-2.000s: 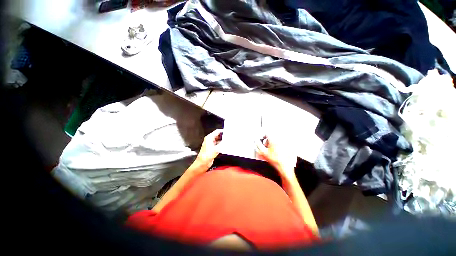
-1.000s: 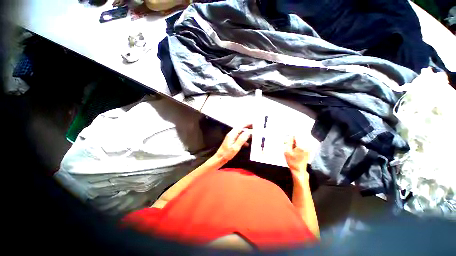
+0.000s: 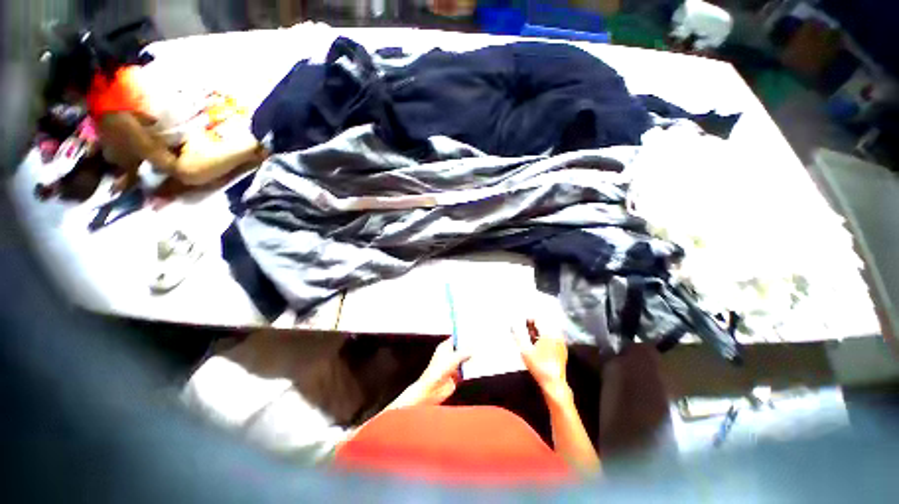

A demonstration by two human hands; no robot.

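A bright white paper sheet or notebook is held at the table's front edge, before my red top. A thin bluish line stands along its left side; I cannot tell whether it is an edge or a pen. My left hand grips its lower left side. My right hand is at its right side, fingers bent, with a small dark spot at the fingertips that I cannot make out. Glare hides the paper's surface and outline.
Grey garments and navy cloth are heaped across the white table. A white cloth pile lies right. A child leans at the left, near a dark object. Pale cloth is stacked below left.
The view has tilted up, showing more of the table and the child. My left hand has moved down the notebook's left side. The dark marks seen on the page no longer show.
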